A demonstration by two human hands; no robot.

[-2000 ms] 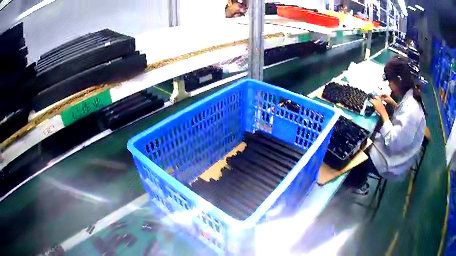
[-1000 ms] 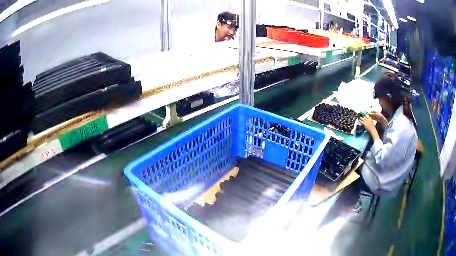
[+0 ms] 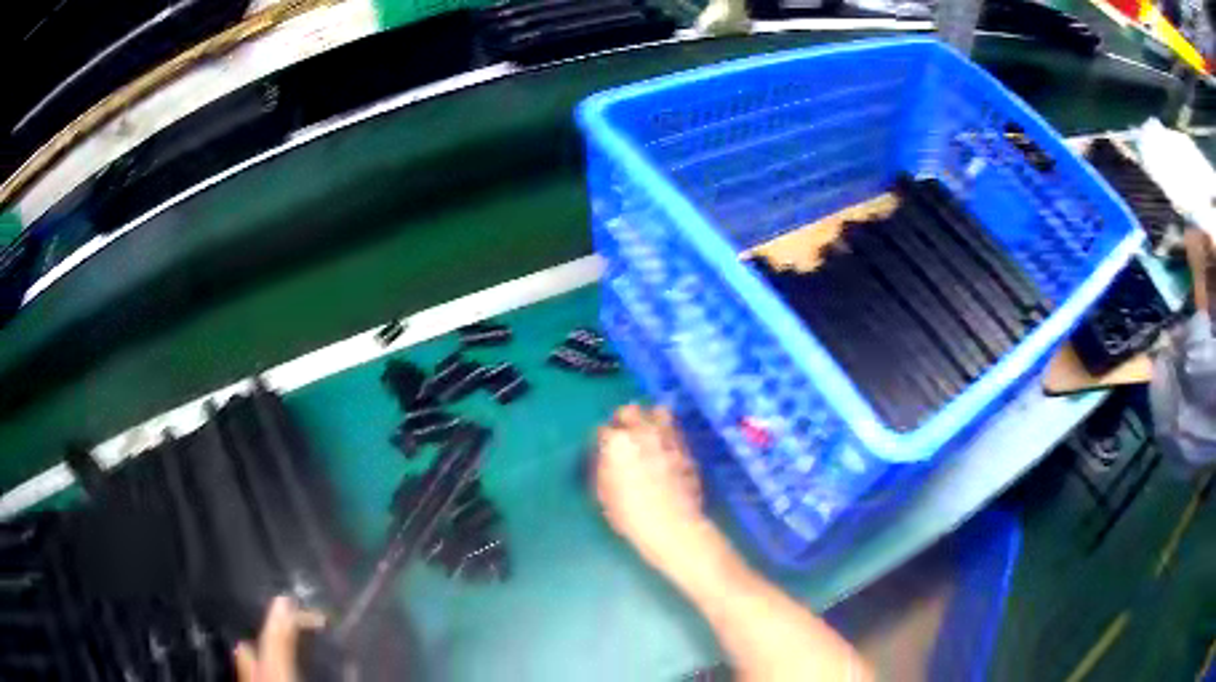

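Note:
The black slotted tray [image 3: 200,520] lies at the lower left with long black parts in rows, blurred. My left hand [image 3: 278,642] is at its near edge, cut off by the bottom of the picture; its grip is unclear. A long black bar [image 3: 424,513] lies slantwise just right of it, across a loose pile of small black parts [image 3: 467,380] on the green mat. My right hand [image 3: 650,466] is over the mat beside the crate's left side, fingers curled and blurred; whether it holds anything is unclear. The blue plastic crate [image 3: 800,386] holds a row of black bars [image 3: 920,300].
The white rail [image 3: 520,287] and dark green belt [image 3: 440,213] run behind the mat [image 3: 560,533]. Black stacks sit below the shelf at the top left. Another blue container [image 3: 984,586] is low at the right. A seated person's arm [image 3: 1198,273] shows at the right edge.
The view has swung down and left, so the crate now appears farther up and right. Both my hands, the tray and the whole small-part pile have come into view.

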